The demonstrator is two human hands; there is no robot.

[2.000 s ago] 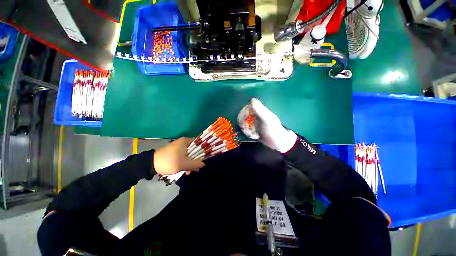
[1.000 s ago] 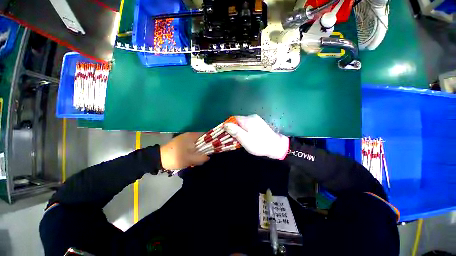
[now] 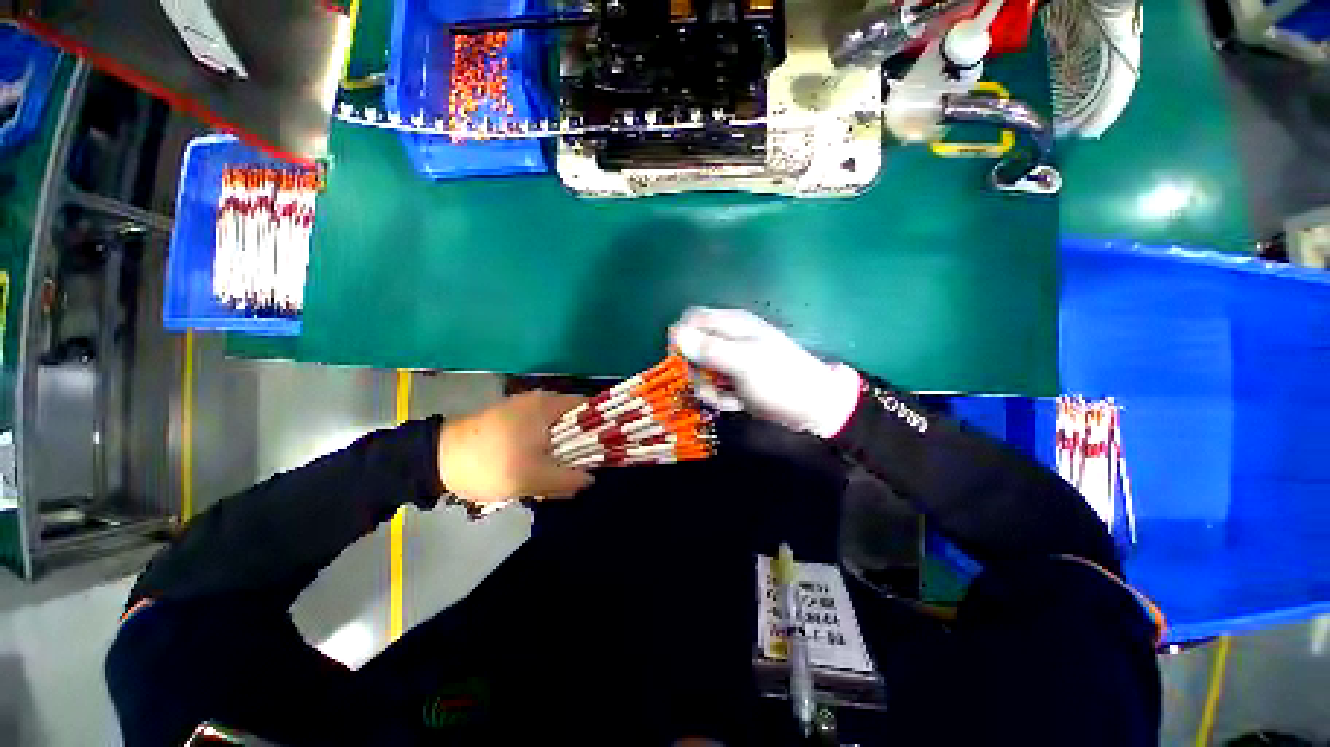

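Observation:
My bare left hand [image 3: 511, 445] is closed around a bunch of wire leads [image 3: 627, 420], white with dark red bands and orange tips, just in front of the bench's front edge. The tips point right and fan out a little. My gloved right hand [image 3: 766, 368] is at the upper orange tips, its fingers curled and touching or very near them. Its fingertips are partly hidden, so I cannot tell if it grips any lead. The crimping applicator [image 3: 678, 88] stands behind the green bench mat [image 3: 481, 277].
A small blue bin [image 3: 416, 88] holds orange-red parts. The toothed terminal strip [image 3: 511, 129] runs into the applicator. A blue tray [image 3: 193, 241] with leads is at left, and a large blue tote [image 3: 1240, 438] with leads at right. A ribbed hose [image 3: 875, 37] is upper right.
My right hand has moved from beside the bunch onto its tips, then up slightly off them, so more orange shows than a second ago. The left hand keeps hold of the leads.

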